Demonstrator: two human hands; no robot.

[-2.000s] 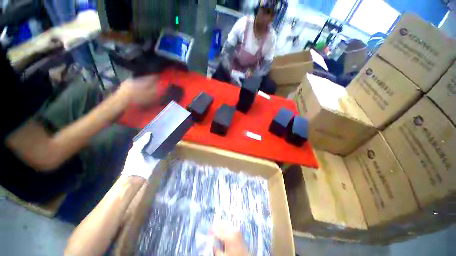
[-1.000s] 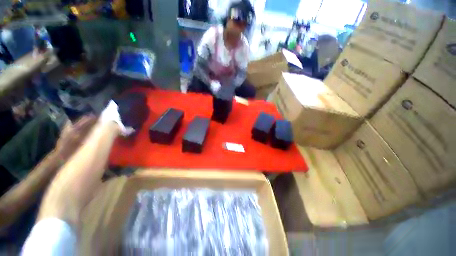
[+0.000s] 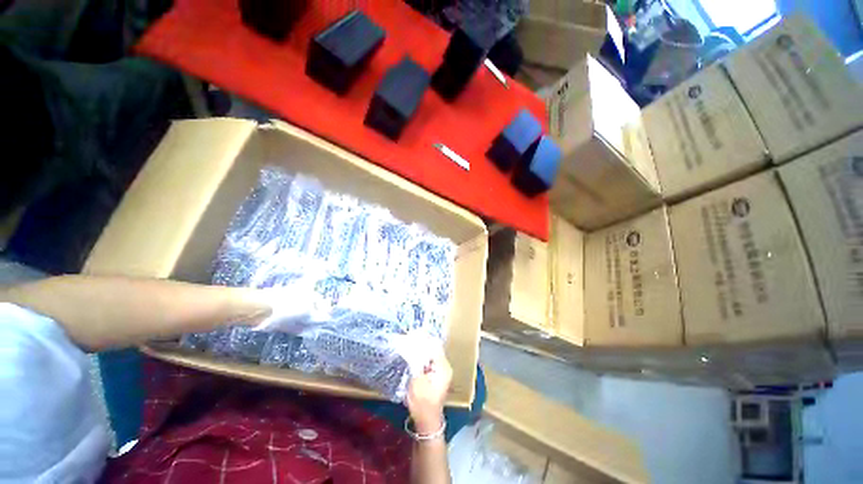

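Note:
An open brown carton (image 3: 180, 189) stands in front of me, filled with rows of clear bubble bags (image 3: 331, 236). My left hand (image 3: 284, 307), in a white glove, lies over the bags at the middle of the carton and blends with the plastic, so its fingers are hard to make out. My right hand (image 3: 429, 378) is at the carton's near right corner, its fingers closed on the end of a bubble bag (image 3: 364, 357) that lies across the row tops. Whether that bag holds anything is not clear.
A red table (image 3: 312, 109) behind the carton bears several black housings (image 3: 397, 97) and a white strip (image 3: 453, 156). Stacked printed cartons (image 3: 724, 265) stand at the right. A second open carton (image 3: 549, 425) with loose clear bags is at the lower right.
My left hand has come back from the coworker's side of the table to the carton. My right hand has come into view on a bag. The view has tilted down; the coworkers are mostly out of view.

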